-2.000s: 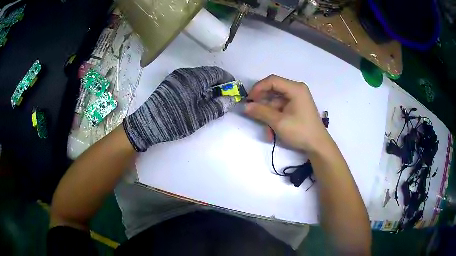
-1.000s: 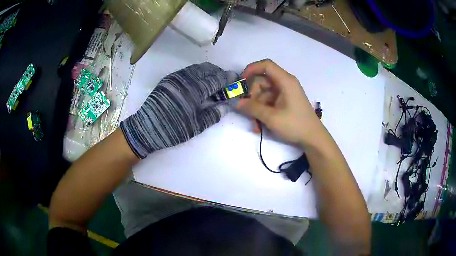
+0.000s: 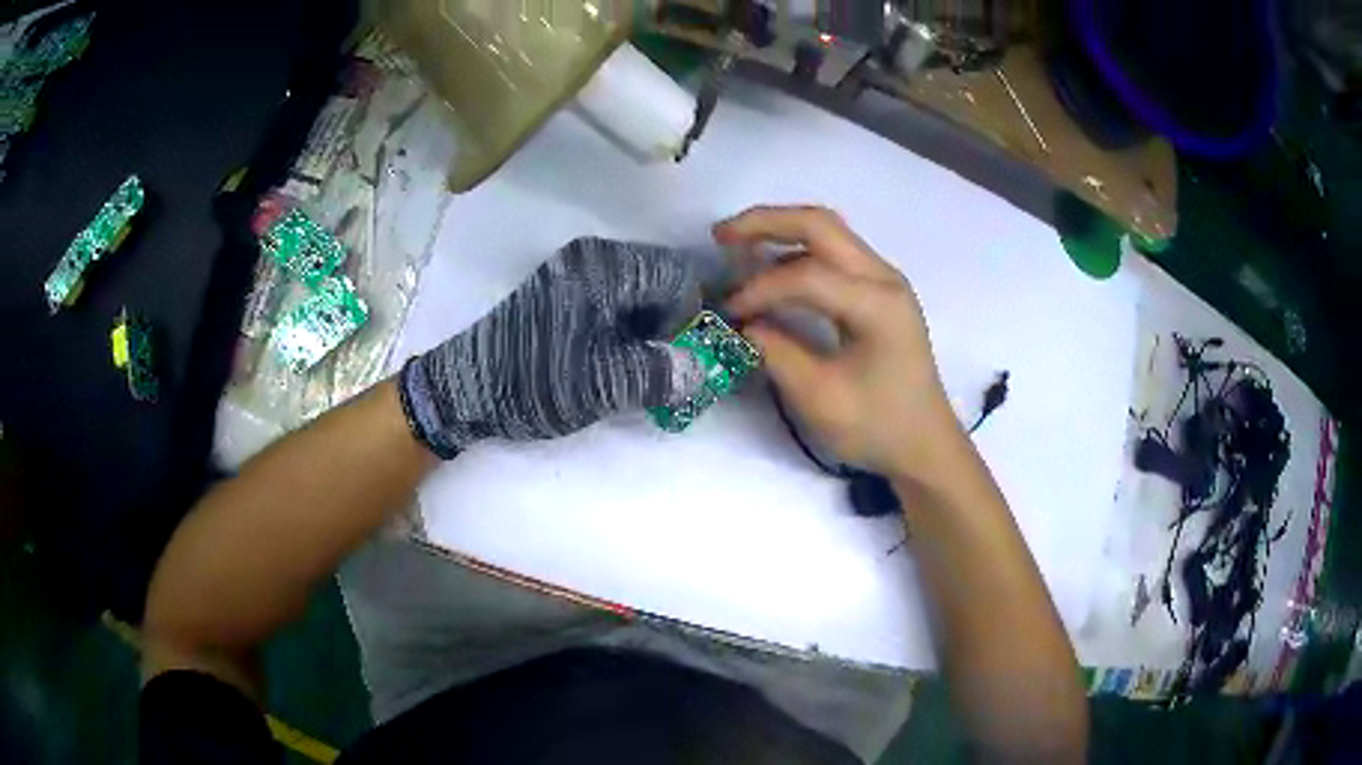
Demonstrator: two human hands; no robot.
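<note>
My left hand (image 3: 560, 351), in a grey-black striped knit glove, holds a green circuit board (image 3: 708, 371) with its solder side facing up, thumb on it. My bare right hand (image 3: 837, 336) is at the board's upper right edge, fingers bent and partly blurred. A black DC output cord (image 3: 872, 495) runs from under my right hand to a small coil on the white sheet. Its plug end (image 3: 996, 392) shows right of my right wrist. Whether my right fingers grip the cord's wire end cannot be seen clearly.
Two green boards (image 3: 318, 323) lie on the papered strip at left, more on the black surface (image 3: 194, 90). A cord pile (image 3: 1232, 478) lies at right. A tan hood (image 3: 515, 75) with white tube (image 3: 639, 102) and a dark iron tip (image 3: 696, 126) stand at the top.
The board has turned from its yellow-and-blue component side to its green solder side. My right fingers have shifted above its edge. The cord coil has moved slightly, and its plug shows more clearly.
</note>
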